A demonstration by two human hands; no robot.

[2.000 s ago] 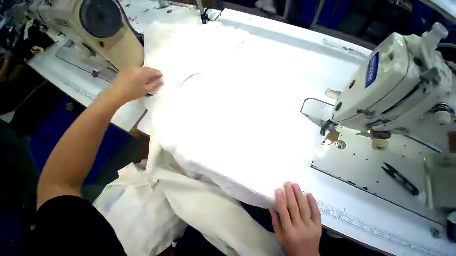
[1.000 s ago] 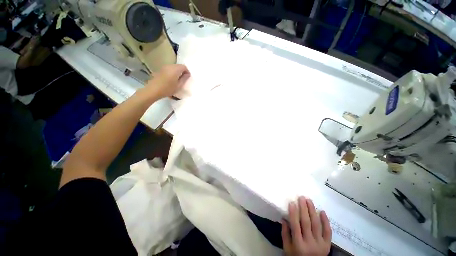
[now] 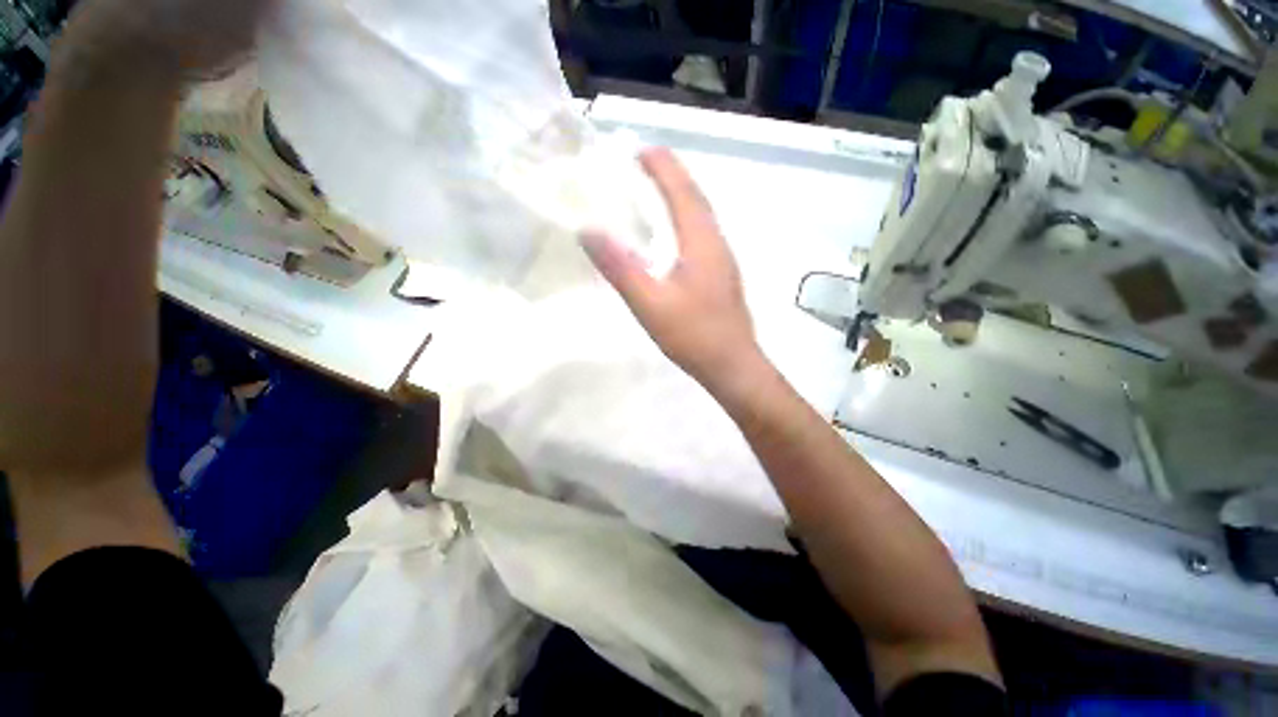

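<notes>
A white fabric panel is lifted at the upper left, and its lower part lies over the machine table. My left hand is raised at the top left, blurred and partly cut off, at the panel's upper edge; it appears to hold it, but its fingers are not clear. My right hand is over the middle of the fabric with thumb and fingers apart, fingertips by the crumpled white folds. Cream fabric hangs from the table's front edge into the lap.
The sewing machine head stands at right, its presser foot beyond the fabric. Black thread snips lie on the machine bed. A neighbouring machine stands at left, partly behind the fabric. The table's front edge runs below.
My left hand has risen to the top left and the panel's far part has come up with it. My right hand has moved from the front edge up and left over the fabric. The view has shifted.
</notes>
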